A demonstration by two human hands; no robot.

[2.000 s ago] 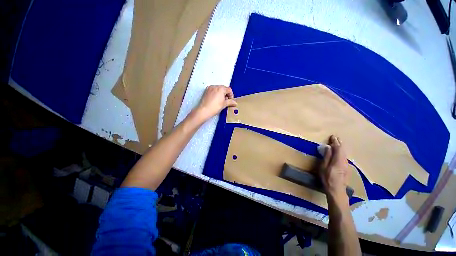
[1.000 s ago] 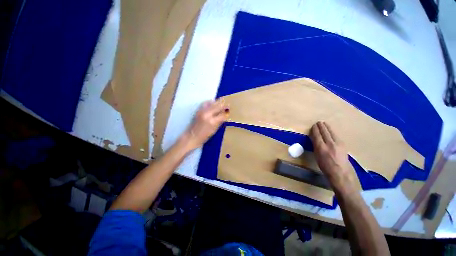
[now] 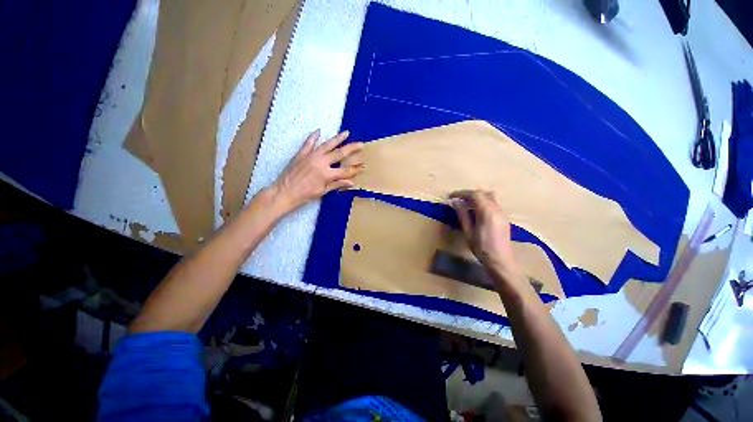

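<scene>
The larger tan card pattern [image 3: 504, 173] lies on the royal-blue cloth [image 3: 429, 82], with the smaller card pattern [image 3: 384, 247] just below it. My left hand [image 3: 318, 171] presses on the larger card's left end with fingers spread, covering its punched hole. My right hand [image 3: 487, 227] pinches the tailor's chalk [image 3: 457, 199] at the larger card's lower edge; the fingers mostly hide the chalk. A long dark weight [image 3: 462, 269] rests on the smaller card, partly behind my right wrist.
A clear pinkish ruler [image 3: 667, 288] and a short dark block [image 3: 675, 323] lie at the right. Shears [image 3: 698, 115] lie beyond. Torn brown paper [image 3: 194, 107] and more blue cloth [image 3: 58, 91] are at the left. Thin white lines cross the upper blue cloth.
The chalk that lay on the smaller card is now in my right hand, whose fingers went from flat to pinched. My left hand has spread its fingers. The view has shifted to the right.
</scene>
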